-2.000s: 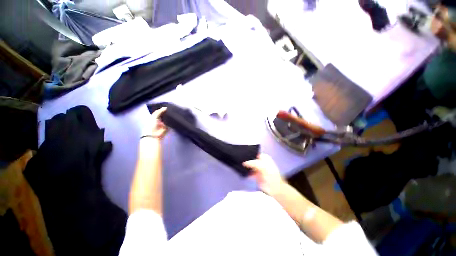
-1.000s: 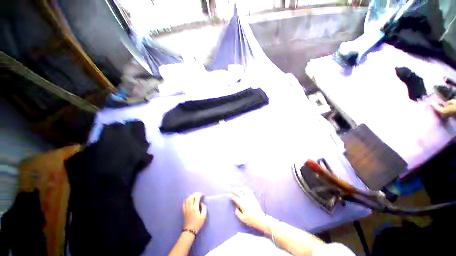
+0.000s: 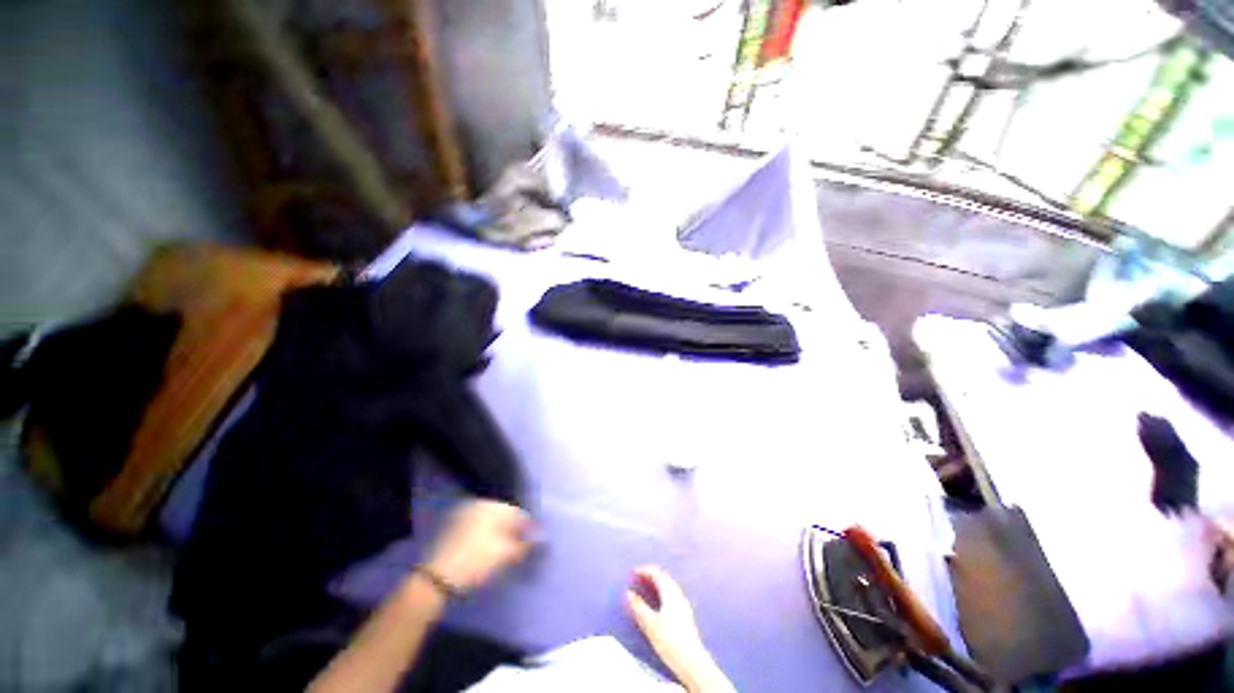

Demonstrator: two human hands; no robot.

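Observation:
My left hand [image 3: 476, 547] is at the right side of a large black cloth heap [image 3: 318, 460] on the table's left. Its fingers are curled at the lower end of a black piece [image 3: 467, 440] that sticks out from the heap; blur hides the exact grip. My right hand [image 3: 663, 620] is low over the lilac table cover [image 3: 582, 569], empty, with fingers slightly apart. A flat black strip of pressed pieces [image 3: 663, 322] lies at the far side of the table.
A steam iron [image 3: 873, 602] with a brown-orange handle stands at the table's right edge, beside a flat grey-brown pad [image 3: 1018, 593]. A small scrap [image 3: 679, 468] lies mid-table. A second table [image 3: 1083, 474] is at the right, with a person's hand [image 3: 1218, 552] at the picture's edge.
The view has swung left. My left hand has moved from the table front to the black heap, where a piece now sticks out to the right. The narrow black piece has left my hands.

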